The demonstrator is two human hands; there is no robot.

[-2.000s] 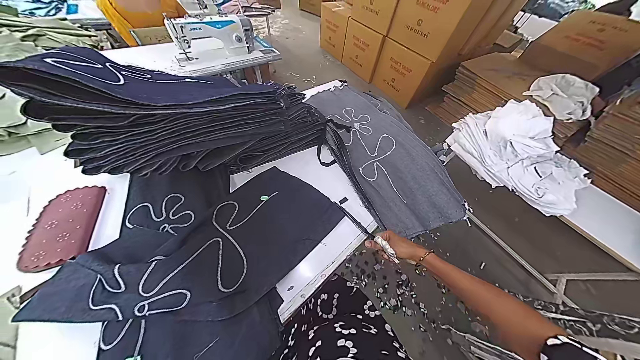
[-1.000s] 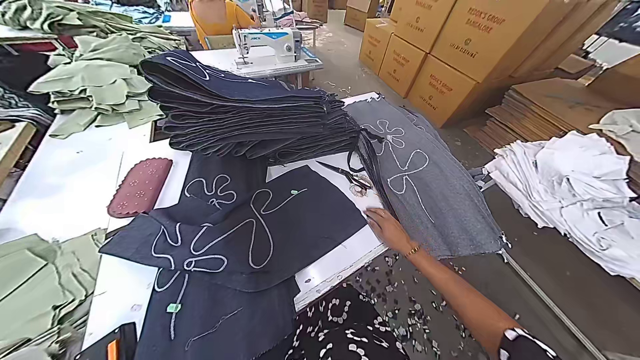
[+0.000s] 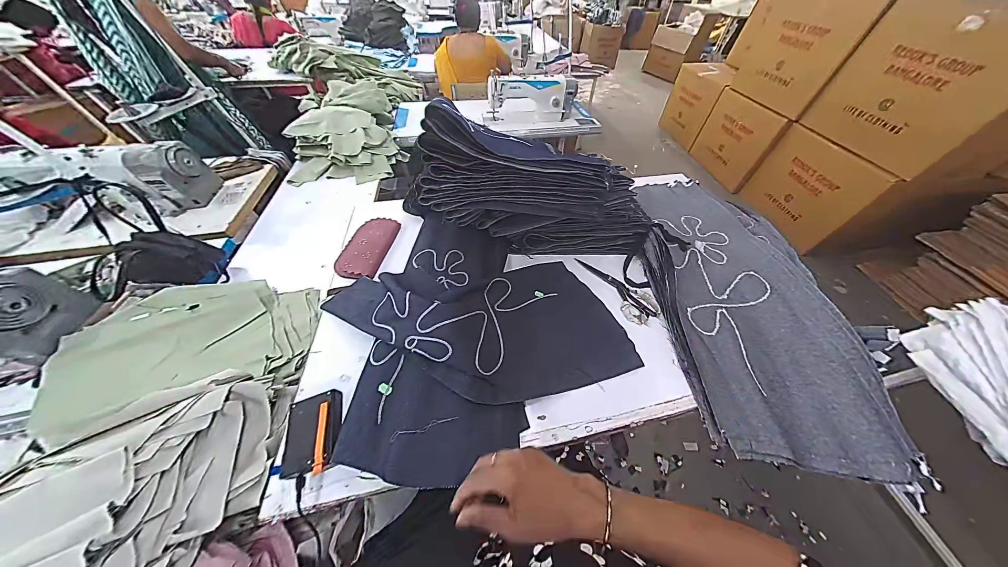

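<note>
My right hand point(image 3: 524, 494), with a ring and a bangle, hovers at the table's near edge, fingers loosely curled and holding nothing visible. Just beyond it lie dark denim pieces point(image 3: 551, 346) with white cord flower shapes and small green marks. Scissors point(image 3: 618, 290) rest on the white tabletop to their right. Behind stands a thick stack of folded dark denim point(image 3: 520, 181). A grey denim panel point(image 3: 787, 354) with a similar flower hangs over the right edge. A maroon scalloped case point(image 3: 368, 247) sits left of the stack. My left hand is out of view.
A black phone-like device point(image 3: 311, 433) with an orange strip and a cable lies near left, beside green cloth pieces point(image 3: 157, 346). A sewing machine point(image 3: 531, 98) and a seated person in yellow point(image 3: 470, 59) are ahead. Cardboard boxes point(image 3: 819, 181) and white cloth point(image 3: 965, 370) stand right.
My right hand was at the scissors two seconds ago; the scissors then lay on the table, and the hand has since moved back to the near edge. The view has swung left.
</note>
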